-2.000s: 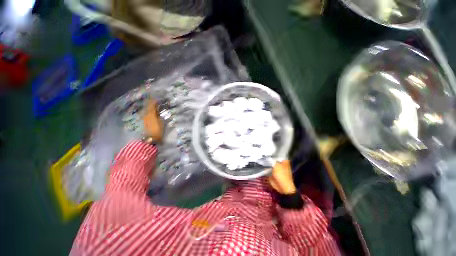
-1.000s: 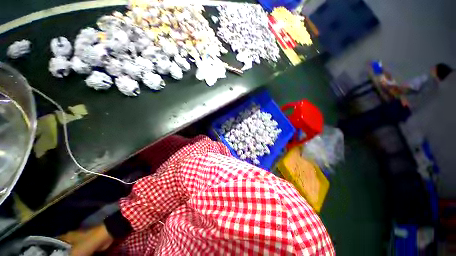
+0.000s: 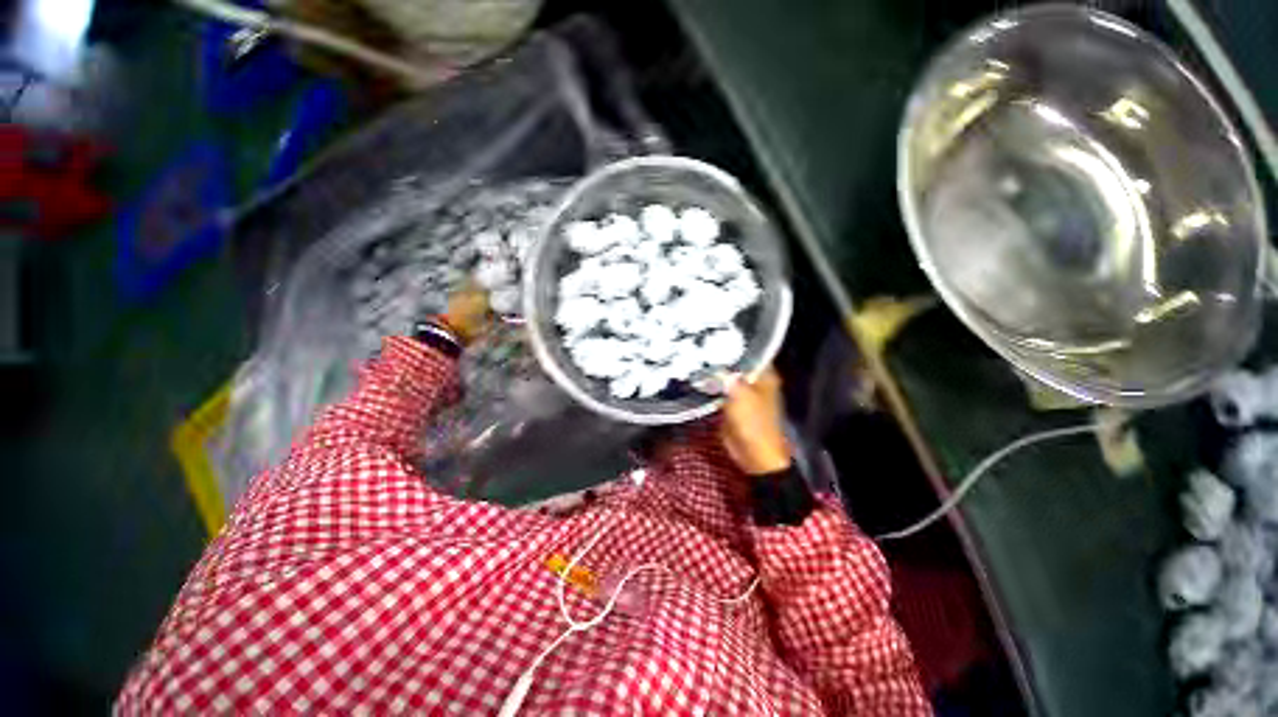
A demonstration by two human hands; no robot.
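Observation:
A round metal bowl (image 3: pixel 771 266) full of white moulded parts (image 3: pixel 656 297) stands over the edge of the lined tote in front of me. My right hand (image 3: pixel 757 422) holds its near right rim, with the fingertips at the rim. My left hand (image 3: pixel 468 314) is down in the tote, over the heap of grey-white parts (image 3: pixel 407 259) left of the bowl. Its fingers are small and blurred, so I cannot tell if they hold a part. The clear plastic liner bag (image 3: pixel 301 315) lies crinkled around the heap.
An empty steel bowl (image 3: pixel 1023 224) stands on the dark green bench at the right, with white parts (image 3: pixel 1219 595) below it. A white cable (image 3: pixel 1002 455) runs from the bench to my chest. A yellow tray (image 3: pixel 205 455) and blue trays (image 3: pixel 175 217) are at the left.
The view swung to the bench at the right and is back on the tote. Compared with the oldest frame, my left hand is closer to the bowl. My right hand is still at the bowl's rim.

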